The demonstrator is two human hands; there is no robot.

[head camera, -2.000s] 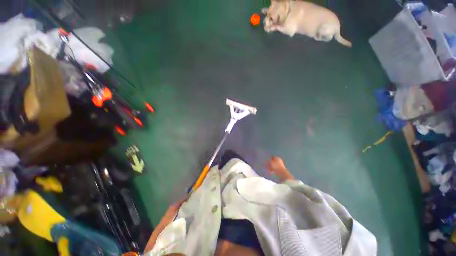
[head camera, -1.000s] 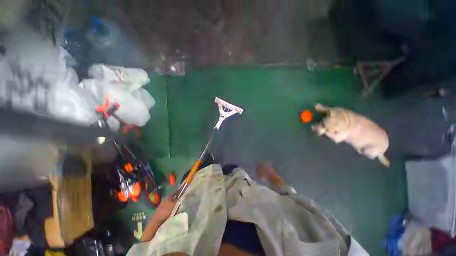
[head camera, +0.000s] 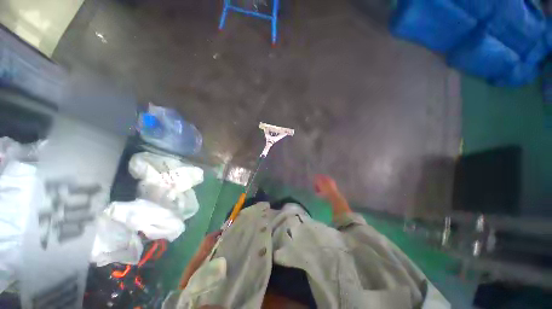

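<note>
A sponge mop (head camera: pixel 273 136) points forward in front of me, with a white Y-shaped head and a short pale bar across its end. Its thin pole has an orange sleeve and runs back along my left side. The head appears just over the grey floor; I cannot tell if it touches. My left hand (head camera: pixel 212 239) is closed around the pole behind the orange sleeve, partly blurred. My right hand (head camera: pixel 325 186) hangs in front of my jacket, blurred, and holds nothing visible.
A blue metal frame (head camera: pixel 249 12) stands ahead. A blue wrapped bundle (head camera: pixel 478 39) is at upper right. A blue-capped water jug (head camera: pixel 170 131) and white plastic bags (head camera: pixel 154 211) lie at left. Blurred dark furniture (head camera: pixel 487 232) is at right.
The view has moved forward from the green floor to the grey floor. The pale animal and orange ball have left view; the jug, blue frame and blue bundle show now. My left hand still holds the mop.
</note>
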